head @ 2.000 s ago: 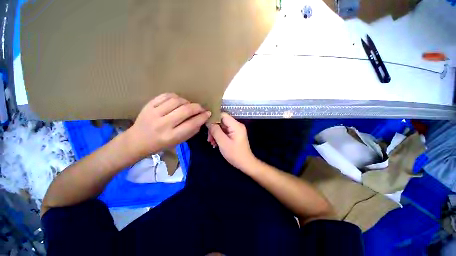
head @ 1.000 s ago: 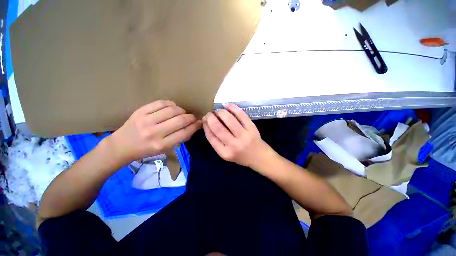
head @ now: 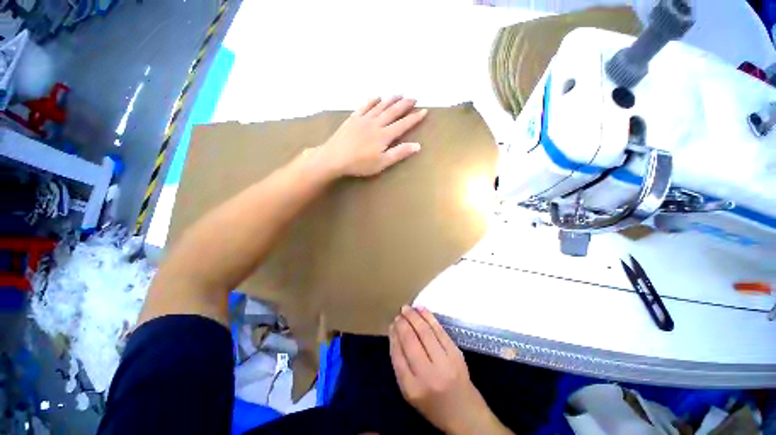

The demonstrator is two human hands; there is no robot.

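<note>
The large tan garment panel (head: 383,229) lies on the white table left of the sewing machine (head: 596,127), its lower part hanging over the front edge. My left hand (head: 374,140) rests flat on the panel's upper part, fingers spread. My right hand (head: 430,361) is at the panel's lower right corner by the table edge, fingertips on the cloth; whether it pinches the cloth is hidden. A bright lamp spot lies on the panel's right edge beside the machine head.
Black thread snips (head: 647,293) and an orange tool (head: 752,288) lie right of the needle area. Stacked tan pieces (head: 532,55) lie behind the machine head. The ruler edge (head: 544,360) runs along the front. White scraps (head: 89,293) lie on the floor at left.
The view has shifted so the machine head shows. My left hand has moved from the panel's lower edge up onto its upper part. My right hand remains near the lower corner.
</note>
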